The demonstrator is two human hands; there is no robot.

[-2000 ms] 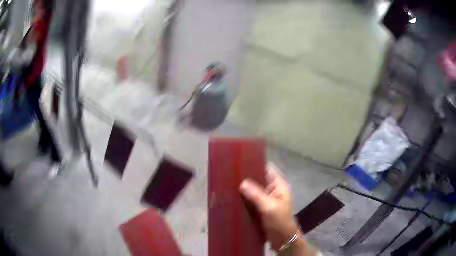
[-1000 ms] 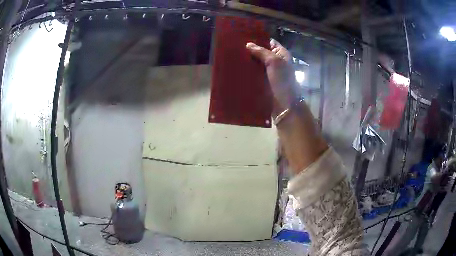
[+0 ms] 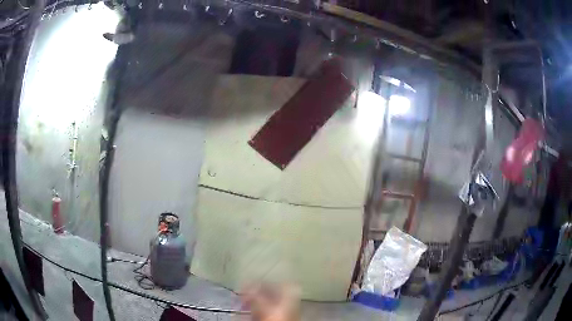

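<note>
A flat dark-red panel (image 3: 304, 113) hangs tilted below the row of overhead hooks, its upper end near a hook and its lower end swung to the left. No hand touches it. One blurred hand, apparently my right hand (image 3: 273, 302), is at the bottom centre, cut off by the picture's edge. Its fingers are too smeared to tell their shape or whether they hold anything. My left hand is not in view.
Overhead hooks (image 3: 255, 15) run across the top. Dark panels (image 3: 83, 301) show at lower left. A grey gas cylinder (image 3: 169, 260) and red extinguisher (image 3: 57, 213) stand by the wall. A dark post (image 3: 455, 263), white bag (image 3: 394, 260) and blue crates (image 3: 376, 299) are at right.
The panel was in my right hand, raised to the hooks; now it hangs tilted, let go. My right arm has left the upper view, and the blurred hand is low.
</note>
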